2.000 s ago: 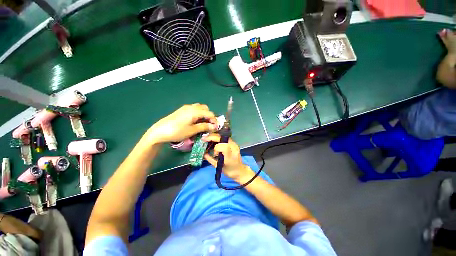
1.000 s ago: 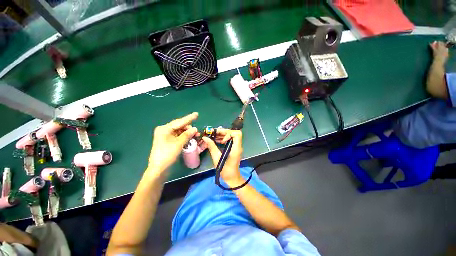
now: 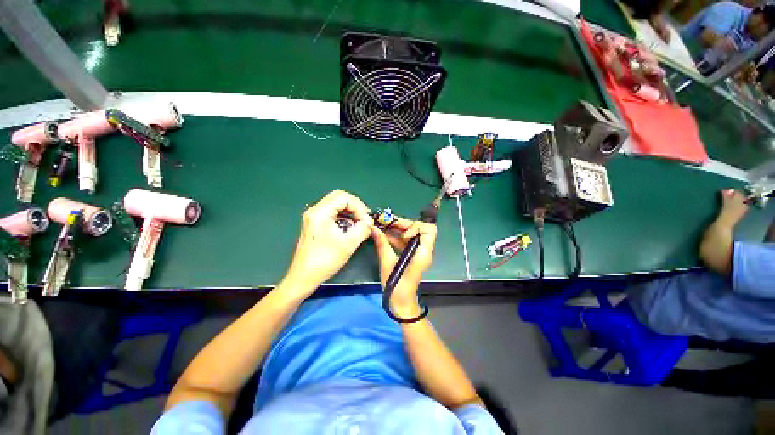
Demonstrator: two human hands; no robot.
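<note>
My right hand (image 3: 411, 259) holds the black soldering iron (image 3: 403, 270), its tip pointing up and away near a pink dryer unit (image 3: 452, 171) on the bench. Its fingertips also pinch a small board part with a yellow and blue piece (image 3: 385, 217). My left hand (image 3: 330, 234) is just left of it, fingers curled around a small dark round-ended part (image 3: 344, 223), with its fingertips close to the board part. Most of what the left hand holds is hidden by the fingers.
Several pink dryer units (image 3: 161, 206) lie at the left. A black fan (image 3: 389, 92) stands ahead. The soldering station (image 3: 551, 174) is right, with a loose board module (image 3: 509, 247) before it. A red sheet (image 3: 663, 127) lies far right. A person's arm (image 3: 721, 228) rests on the bench at right.
The view has shifted, so the bench looks straighter and more shows at the right. The pink barrel seen by my left hand is now hidden. My left fingers have closed in beside my right hand.
</note>
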